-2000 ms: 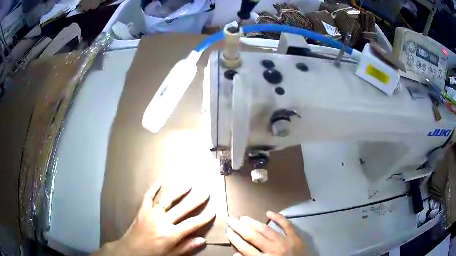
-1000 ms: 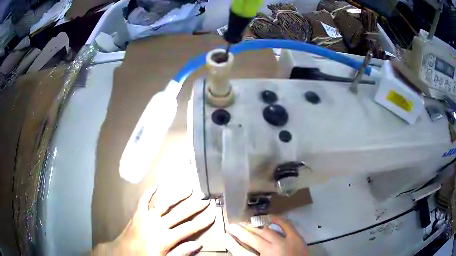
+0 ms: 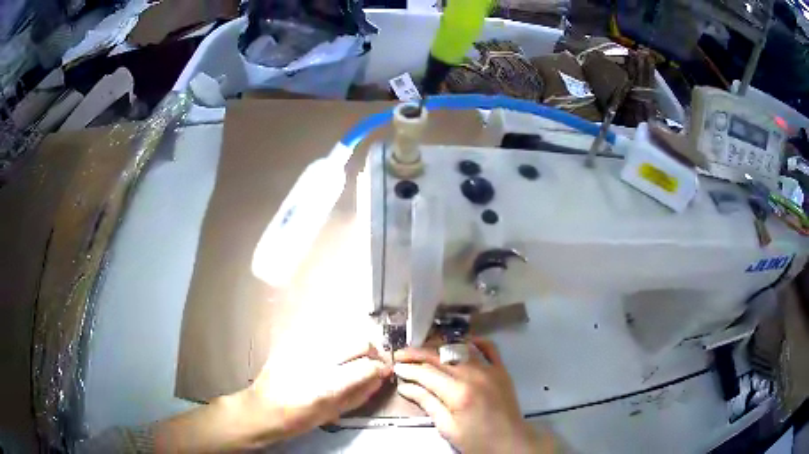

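The brown garment panel lies left of and under the off-white sewing machine head. Lamp glare washes out its middle. My left hand has its fingers drawn together on the panel's front part, just before the presser foot. My right hand is right of it, fingertips close to the left ones at the same spot. Its fingers bend around the pale knurled knob; whether they pinch cloth is hidden. A small part of brown cloth shows behind the right hand.
The lit white lamp hangs left of the head on a blue neck. A neon yellow-green tool hangs above. Film-edged brown panels lie at left. Tied brown bundles and a control panel are behind.
My left hand has turned inward, its spread fingers now drawn together at the presser foot. The panel's front left edge now shows higher up. The camera view has shifted.
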